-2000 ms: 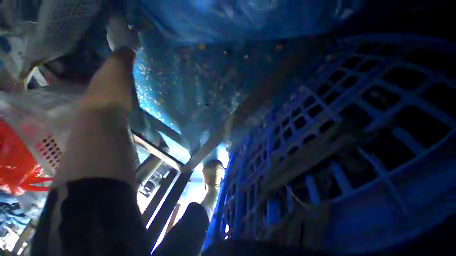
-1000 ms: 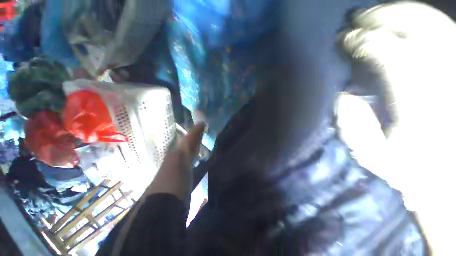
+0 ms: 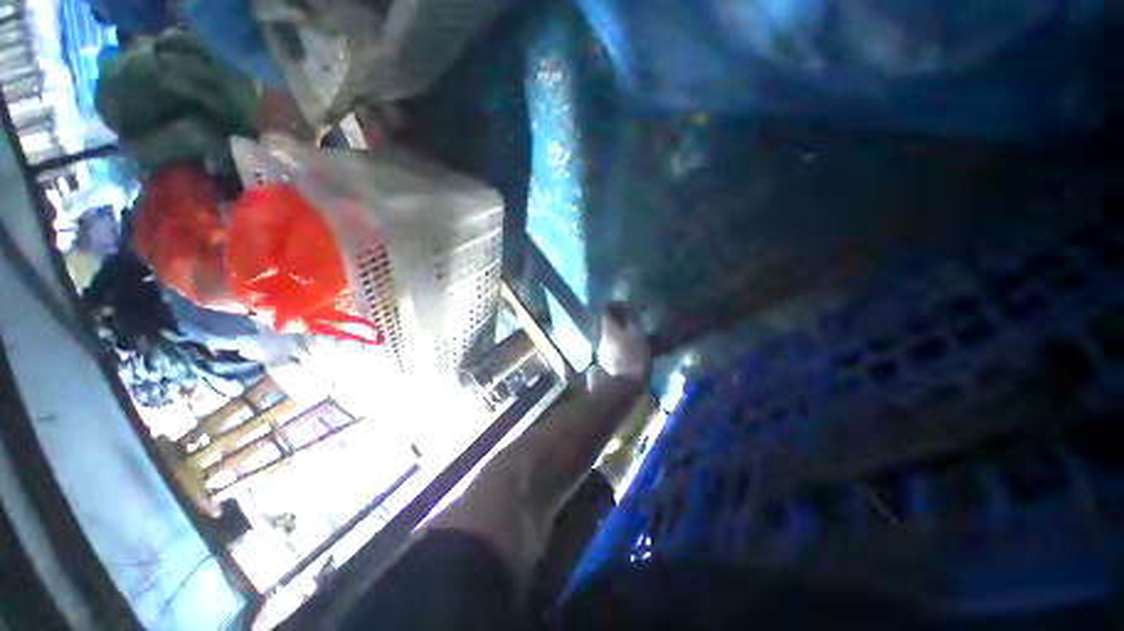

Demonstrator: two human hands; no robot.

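Observation:
The blue lattice crate (image 3: pixel 789 456) fills the dark lower right of the view. My left hand (image 3: pixel 625 348) is small, blurred and partly lost in shadow. It is beside the crate's far left end, at the end of a bare forearm with a dark sleeve. Its fingers cannot be made out, nor whether it touches or holds anything. A pale, narrow shape by the crate's left edge is too unclear to name. My right hand cannot be made out.
A white-grey perforated basket (image 3: pixel 462 265) stands left of my forearm, with a red bag (image 3: pixel 286 261) at its side. Blue plastic sheeting (image 3: pixel 814 62) hangs across the top. A wooden slatted frame (image 3: pixel 265 431) is at lower left, beside a pale table edge (image 3: pixel 93 407).
The bright white glove and the blurred dark cloth at right have gone from view, and the crate shows again. My left forearm and the basket now appear further right.

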